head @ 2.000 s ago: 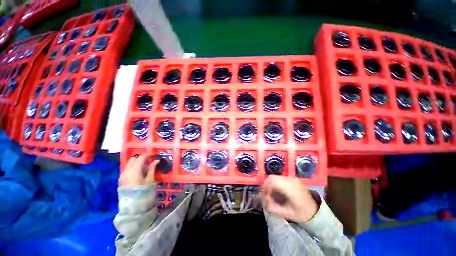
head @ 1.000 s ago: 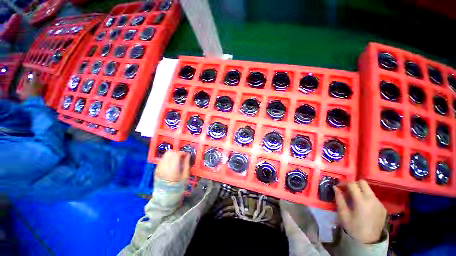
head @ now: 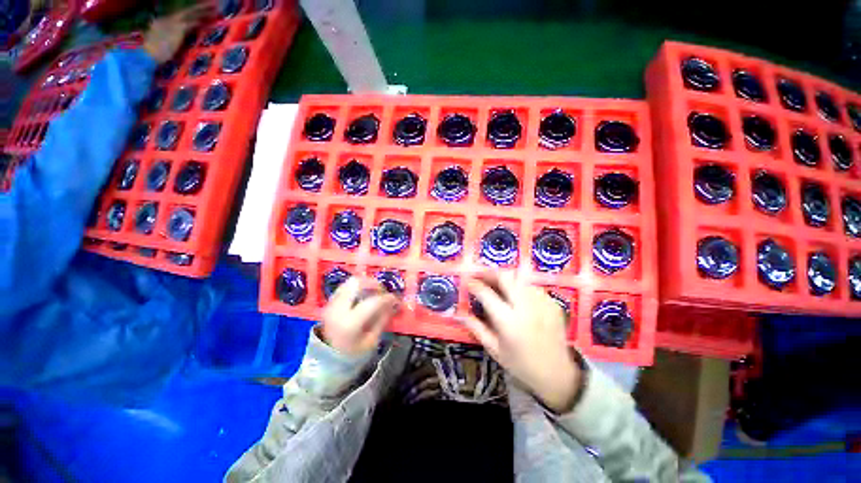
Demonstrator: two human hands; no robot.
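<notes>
A red compartment tray lies in front of me, its square pockets each showing a glossy black round unit. My left hand is at the tray's front row, left of the middle, with its fingertips at a unit's pocket. My right hand reaches over the front row, right of the middle, and its fingertips are at another pocket. The fingers and blur hide whether either hand grips a unit.
Filled red trays stand at the right and left. White paper lies by my tray's left edge. A person's blue sleeve reaches over the left trays. A cardboard box is below the bench at right.
My right hand has moved left from the front right corner pocket. My left hand has shifted slightly right along the front row. The neighbour's arm now reaches further over the left trays.
</notes>
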